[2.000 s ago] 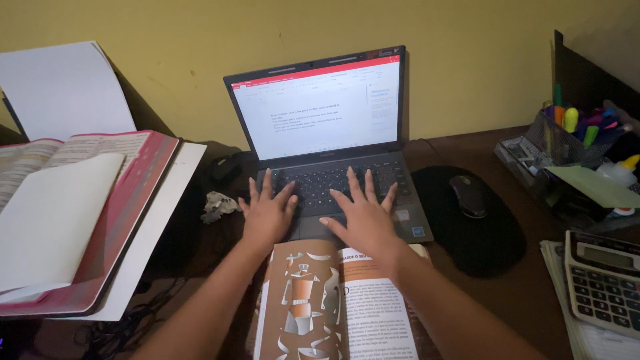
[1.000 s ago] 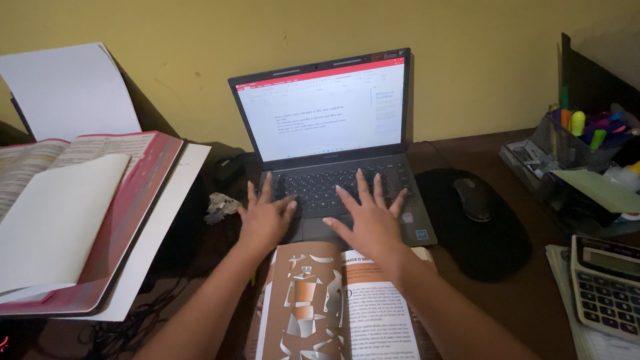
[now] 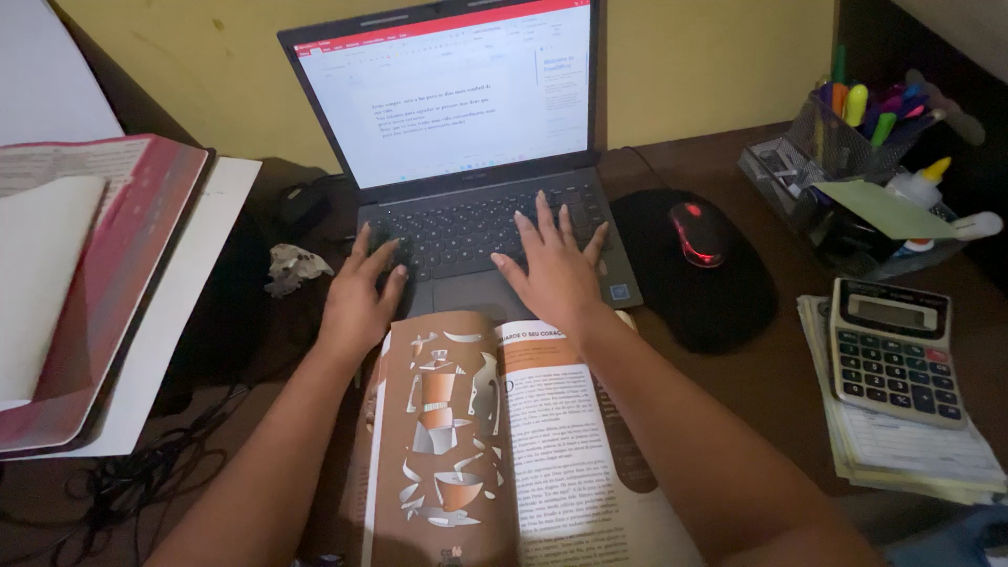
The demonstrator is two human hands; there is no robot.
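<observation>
An unfolded laptop faces me, its lit screen showing several lines of text. My left hand lies at the left side of its keyboard, fingers apart and holding nothing. Over the right half of the keys, my right hand is spread, also with nothing in it. An open book lies between my forearms, just in front of the laptop; its left page is brown with pictures, its right page printed. My right wrist and forearm cover part of the right page.
Right of the laptop, a mouse glows red on a black mouse pad. Farther right are a mesh desk organizer with pens and a calculator on papers. A pink-edged open book, crumpled paper and tangled cables are at left.
My right hand's fingers have shifted slightly over the keys. The mouse shows a red glow that is not seen in the earlier frames.
</observation>
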